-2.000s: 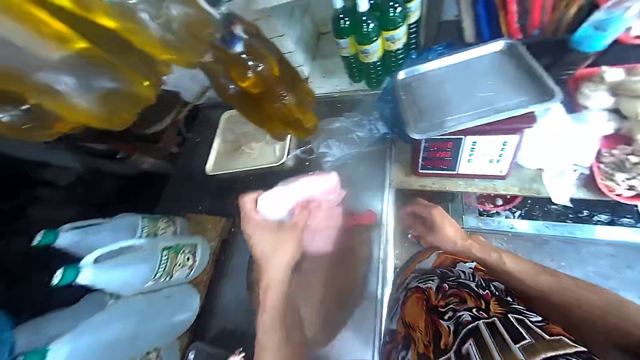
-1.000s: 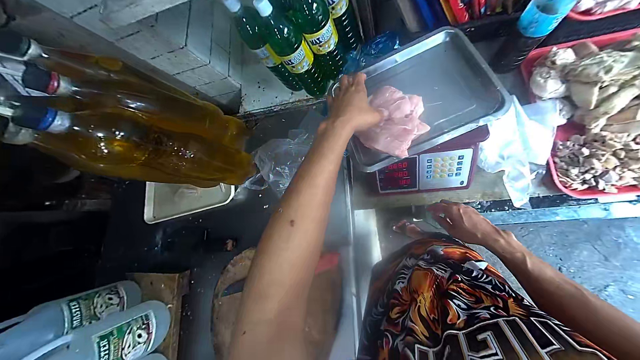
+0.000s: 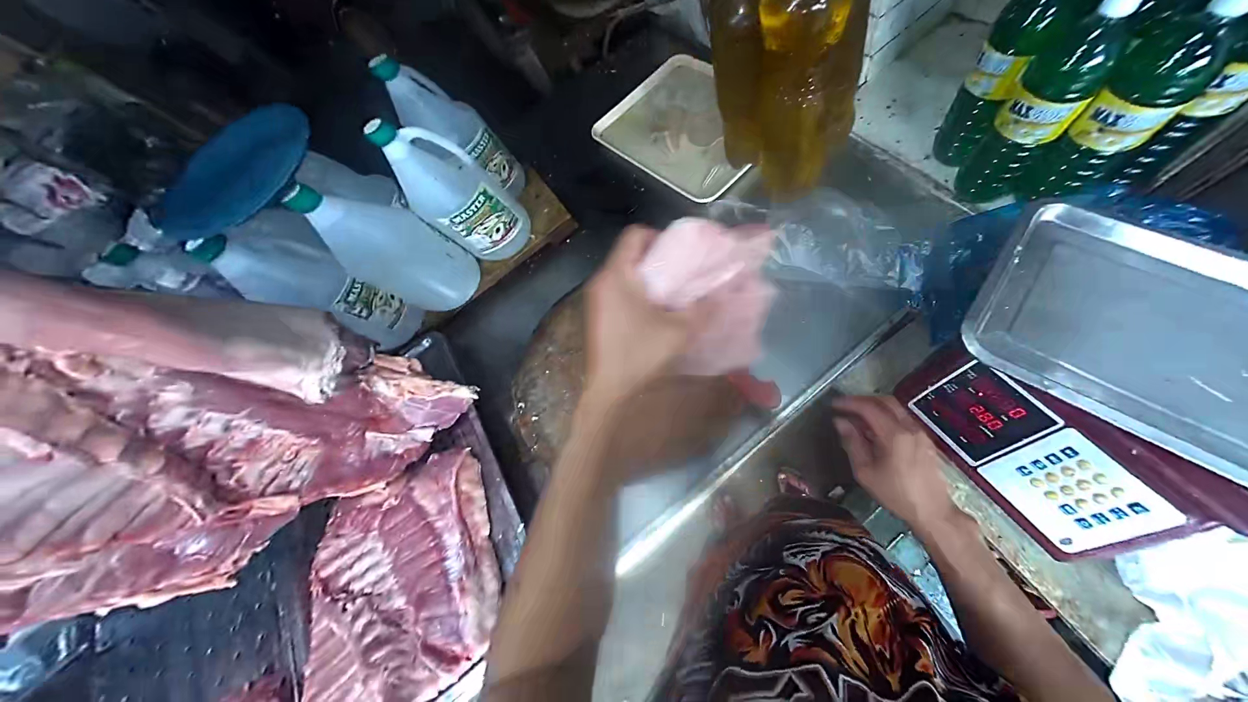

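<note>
My left hand grips a pale pink piece of raw meat, blurred by motion, above a round wooden chopping block. A red knife handle shows at the block's right side, its blade hidden. My right hand is empty with its fingers loosely bent, near the left edge of a dark red digital scale. On the scale rests a bare metal tray.
Large slabs of raw ribs lie at the left. White jugs with green caps stand behind them. Amber bottles hang above a shallow tray. Green bottles are at the back right, clear plastic bags behind the block.
My left hand has moved from the scale's tray back over the chopping block, holding the meat that lay in the tray. The view has swung left, showing the ribs.
</note>
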